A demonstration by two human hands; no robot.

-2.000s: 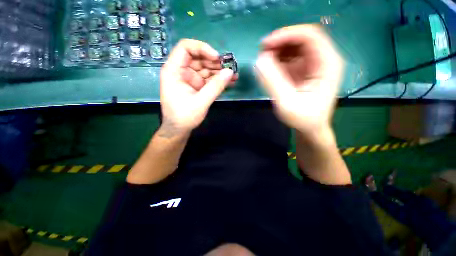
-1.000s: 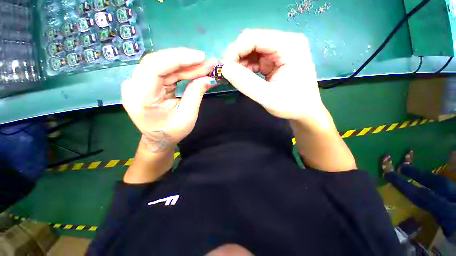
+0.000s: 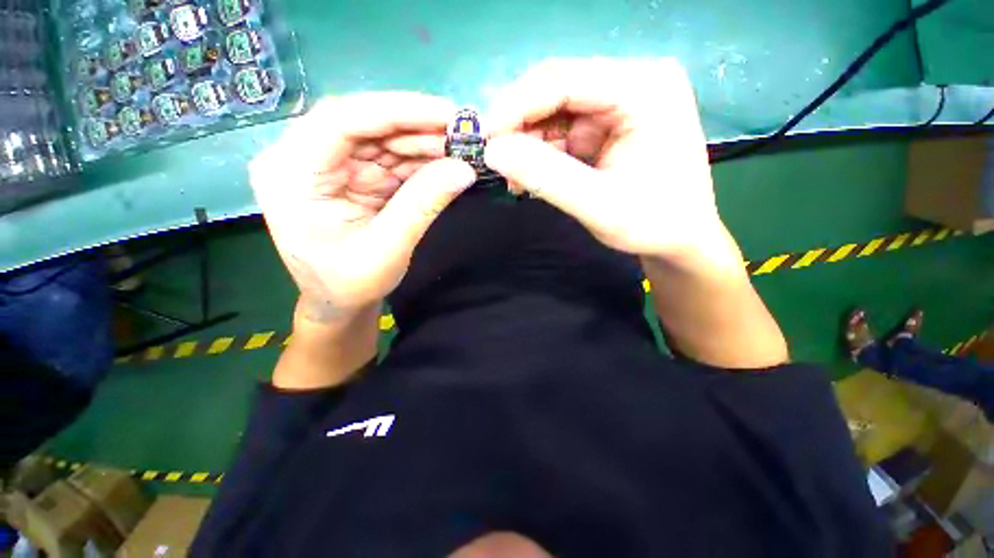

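Observation:
A thumbnail-sized circuit board module, black and silver with a yellow spot, is held upright between both hands at the bench edge. My left hand grips it between thumb and fingertips on its left side. My right hand has its thumb and fingertips at the module's right side, touching or almost touching it. Whether the right fingers also hold a tiny part cannot be seen.
A clear blister tray with rows of board modules lies on the green mat at upper left. A stack of trays stands at far left. A black cable crosses the mat at right. A person's legs show at lower right.
My right hand has come in from the right to the module. The module now stands upright with its yellow spot facing up. The view has shifted, so the tray sits further up and left.

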